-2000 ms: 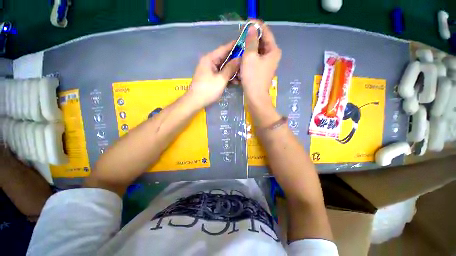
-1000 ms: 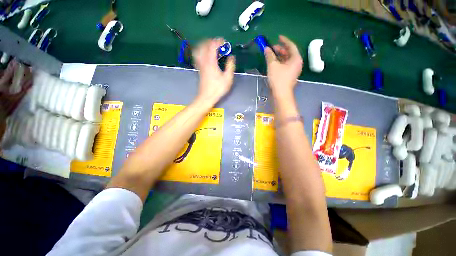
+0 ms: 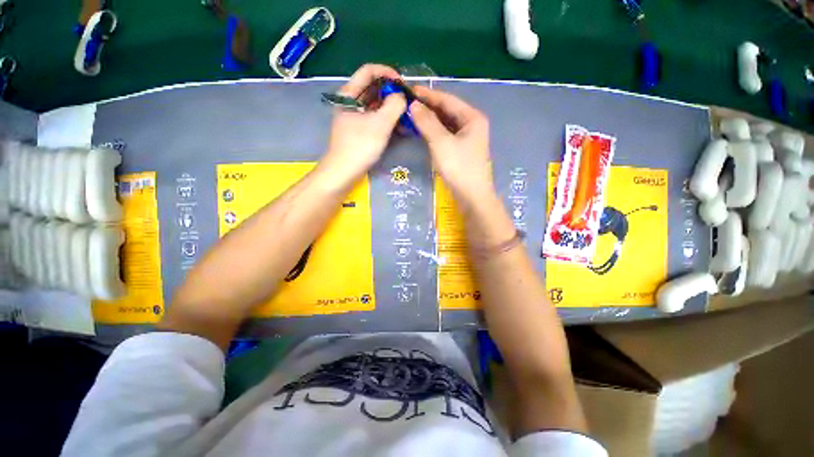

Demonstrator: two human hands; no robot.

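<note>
My left hand (image 3: 364,125) and my right hand (image 3: 449,134) meet above the far edge of the printed cardboard sheet (image 3: 268,125). Both hold a bright blue battery (image 3: 408,120) between their fingertips; the fingers hide part of it. A small flat circuit board (image 3: 343,101) sticks out to the left of my left fingers. Its wires are too small to make out. A filled housing (image 3: 303,42) with a white rim and blue inside lies on the green belt beyond my left hand.
Stacked white shells (image 3: 67,219) stand at the left end. Loose empty shells (image 3: 759,196) lie jumbled at the right end. A red-and-white snack packet (image 3: 580,195) lies right of centre. A brown carton (image 3: 616,412) is at lower right. The green belt (image 3: 428,36) carries scattered housings and blue batteries.
My hands have come back from the belt and together over the cardboard's far edge, with the blue battery between them. The view has shifted, and the belt parts show in different places.
</note>
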